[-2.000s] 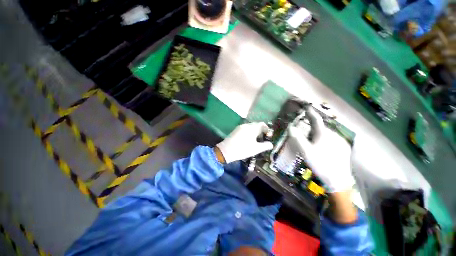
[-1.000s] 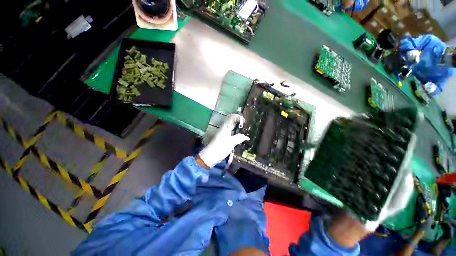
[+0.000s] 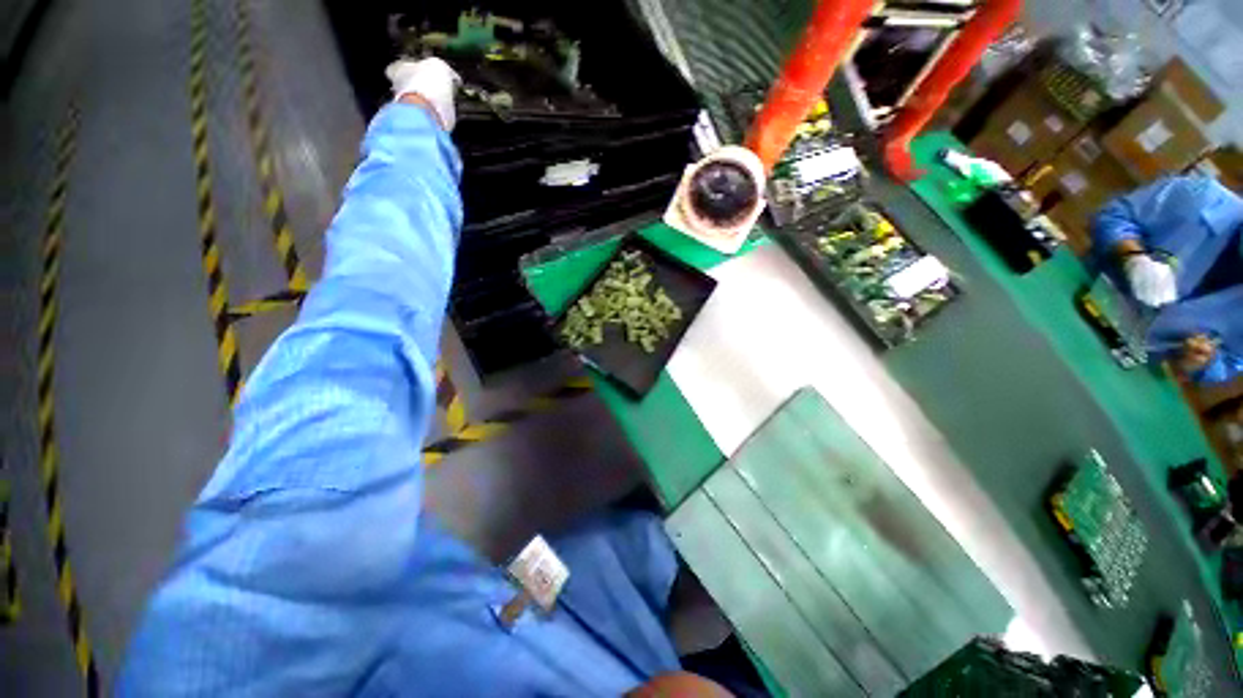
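My left hand (image 3: pixel 425 87), in a white glove, is stretched out at the upper left and grips the near left edge of a black soldering carrier (image 3: pixel 545 85). The carrier lies on the stacked black totes (image 3: pixel 525 293) and has green bits on it. The fingertips are small and partly hidden. A dark green circuit board (image 3: pixel 1029 676) shows at the bottom right, cut off by the picture's edge. My right hand is out of the picture. The grey-green bench pad (image 3: pixel 832 545) lies bare.
A black tray (image 3: pixel 641 368) of olive hold-down pieces sits near the totes. Beside it are the pale fume nozzle (image 3: pixel 718 199) and an orange-red tube (image 3: pixel 807 75). Populated carriers (image 3: pixel 886 273) and smaller boards (image 3: pixel 1099 529) stand along the conveyor. A person in blue (image 3: pixel 1179 239) works beyond.
The black carrier has gone from the pad to the tote stack at the upper left with my left hand. The view has turned left; my right hand has left the picture.
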